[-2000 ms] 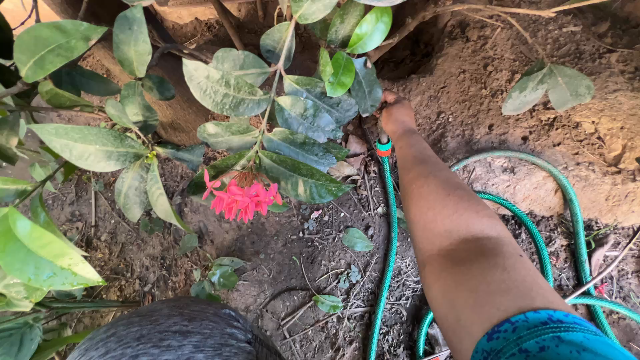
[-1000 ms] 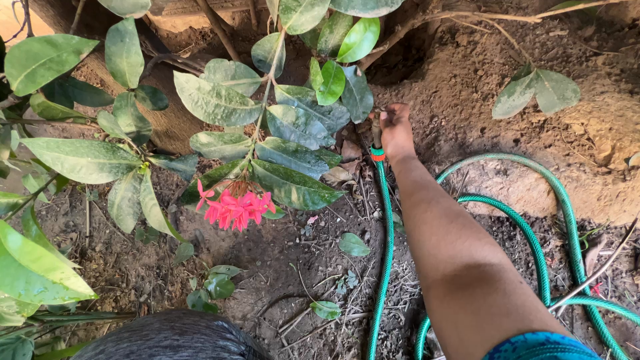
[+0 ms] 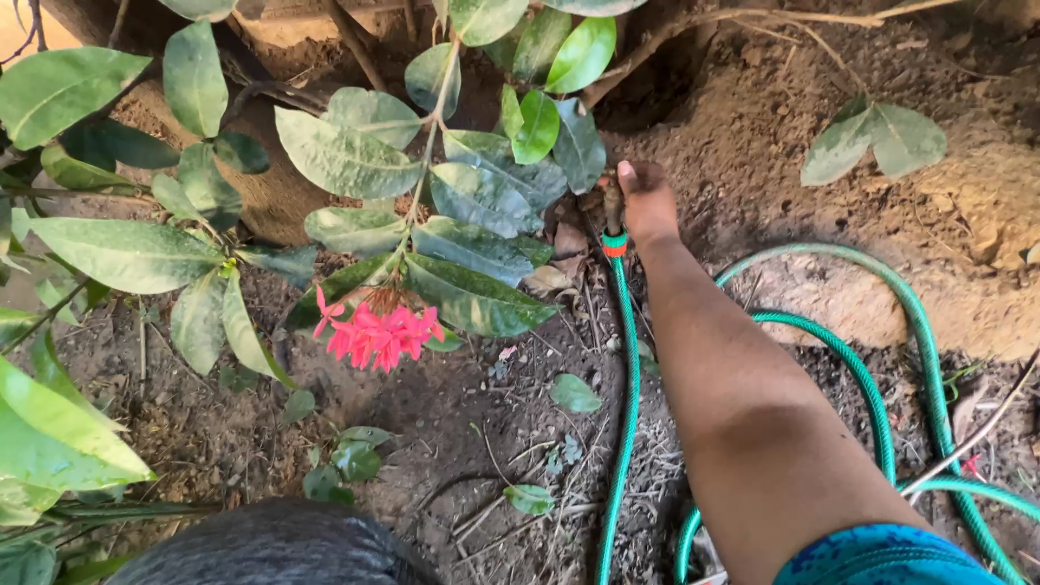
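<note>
My right hand point(image 3: 647, 199) reaches down to the soil at upper centre, its fingers around a dark, dirty pipe or tap fitting point(image 3: 613, 203). Just below the hand, an orange and green hose connector point(image 3: 614, 244) joins that fitting to a green braided garden hose point(image 3: 621, 390). The hose runs down to the bottom edge, left of my forearm. The far end of the fitting is hidden by my fingers and the leaves. My left hand is out of view.
Leafy branches with a pink flower cluster point(image 3: 383, 335) hang left of the hand. More loops of the hose point(image 3: 926, 341) lie on the soil at right, beside a thin dry stick point(image 3: 975, 431). A branch point(image 3: 650, 49) crosses the top. Dark hair or fabric shows at the bottom left.
My right hand stays at the fitting above the hose connector; its fingers have shifted a little, and the thumb now shows upright beside the fitting.
</note>
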